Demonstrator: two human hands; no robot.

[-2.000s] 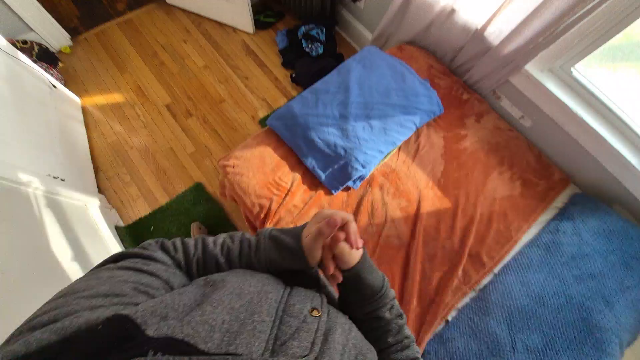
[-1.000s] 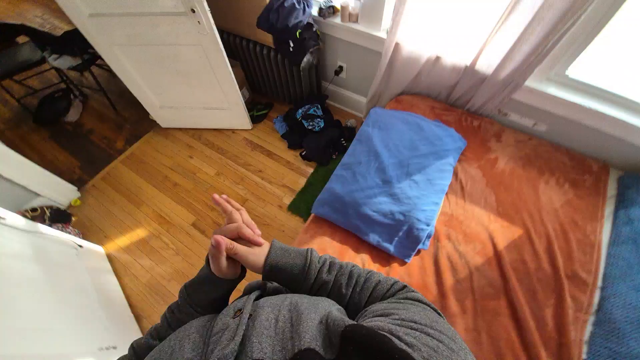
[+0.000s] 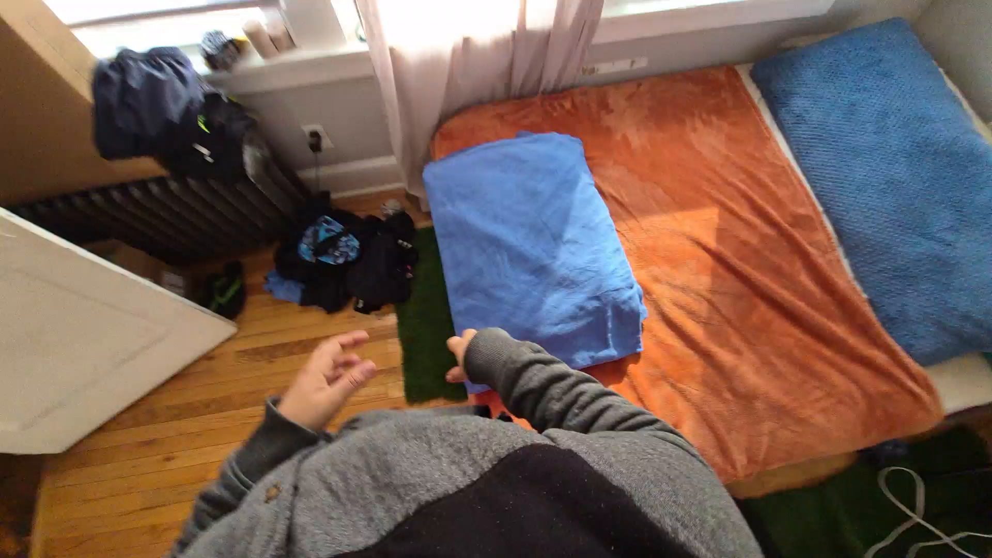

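My left hand [image 3: 324,380] is raised above the wood floor at lower centre-left, its fingers apart and nothing in it. My right hand [image 3: 460,355] is beside the near left edge of a folded blue cloth [image 3: 535,248]; most of it is hidden by the grey cuff, its visible fingers are spread and hold nothing, and whether it touches the cloth cannot be told. The folded cloth lies flat on an orange plush blanket [image 3: 759,310] that covers a mattress. A textured blue blanket or pillow [image 3: 876,178] lies at the mattress's right end.
A white door [image 3: 101,341] stands at left near a dark radiator [image 3: 178,209] with clothes on it. Dark clothes [image 3: 349,256] lie heaped on the floor beside a green mat [image 3: 428,310]. A pale curtain [image 3: 480,77] hangs behind the bed. A white cord [image 3: 914,504] lies at lower right.
My hands were clasped together in both earlier frames; now they are apart, the right one near the folded blue cloth. The view has swung toward the bed and window.
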